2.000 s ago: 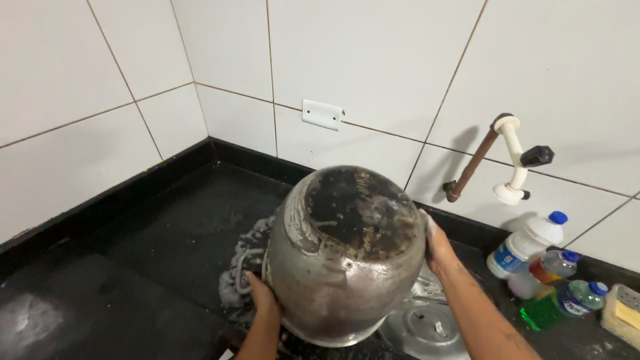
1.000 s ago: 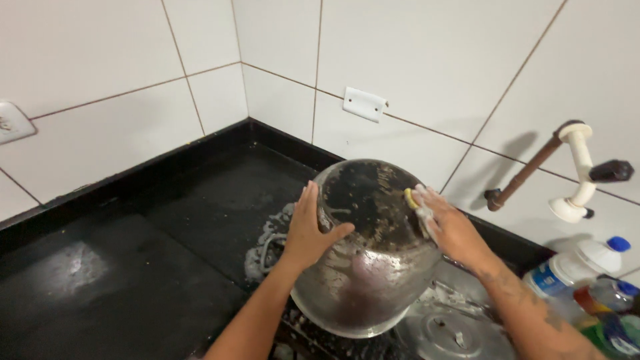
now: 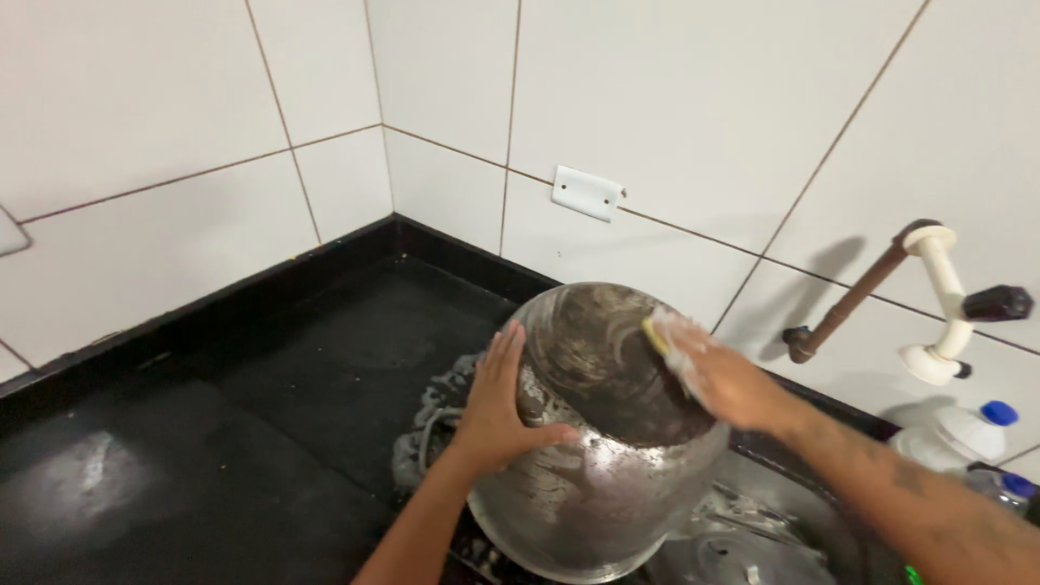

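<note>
A large metal pot [image 3: 585, 496] stands upside down on the black counter, its darkened base facing up and smeared with suds. My left hand [image 3: 504, 414] lies spread against the pot's left side, thumb near the base's edge. On the right part of the base, my right hand [image 3: 707, 370], foamy and slightly blurred, presses a yellow sponge [image 3: 655, 335] against the metal. Only the sponge's edge shows. A looped metal handle [image 3: 429, 435] rests in suds left of the pot.
Right of the pot, a metal lid [image 3: 735, 561] lies in the sink area. A tap [image 3: 942, 284] juts from the tiled wall above blue-capped bottles [image 3: 963, 431]. The black counter [image 3: 268, 406] extends left to a raised edge below the tiles.
My left hand has gone from low beside the pot to its upper left side. My right hand has moved from the pot's right side onto its base, where suds are now smeared.
</note>
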